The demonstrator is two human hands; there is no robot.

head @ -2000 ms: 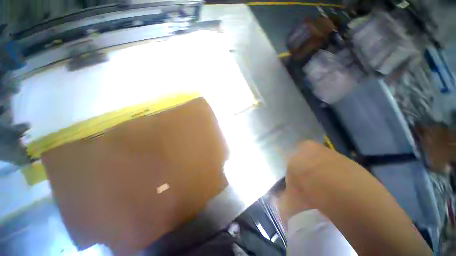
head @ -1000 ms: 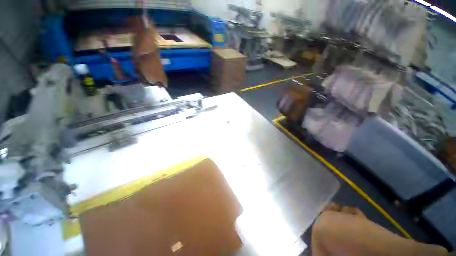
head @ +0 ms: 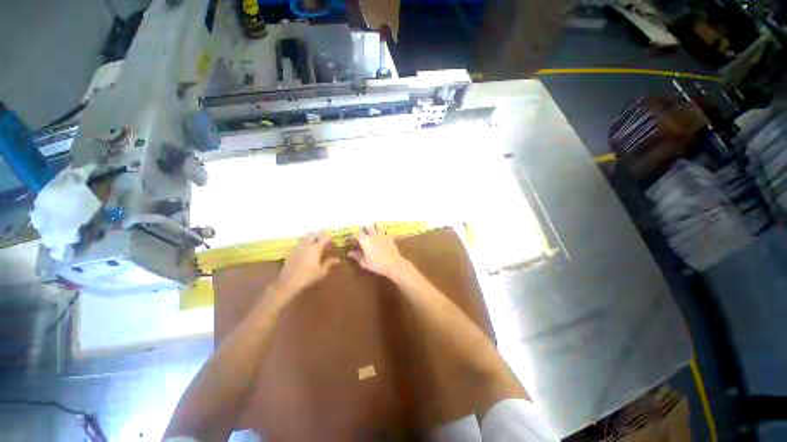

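Observation:
The brown body panel (head: 364,332) lies flat on the machine table, with a small pale tag (head: 367,372) near its lower middle. Its top edge lies along the yellow template strip (head: 259,252). My left hand (head: 306,262) and my right hand (head: 378,252) are close together at the middle of this edge. Their fingertips reach onto the template and their thumbs are over the panel. Whether the fingers pinch the edge or only rest on it cannot be told. The glaring white pallet (head: 345,190) lies behind the template.
The off-white sewing machine head (head: 129,250) stands left of the panel, with a crumpled white cloth (head: 65,211) on it. A metal feed rail (head: 345,108) runs behind the pallet. A thin cable (head: 43,403) lies at lower left. Brown pieces (head: 647,419) are stacked at lower right.
My right arm has moved from the right side of the table onto the panel. Both hands now show at its top edge. The view has turned down and left, showing more of the machine.

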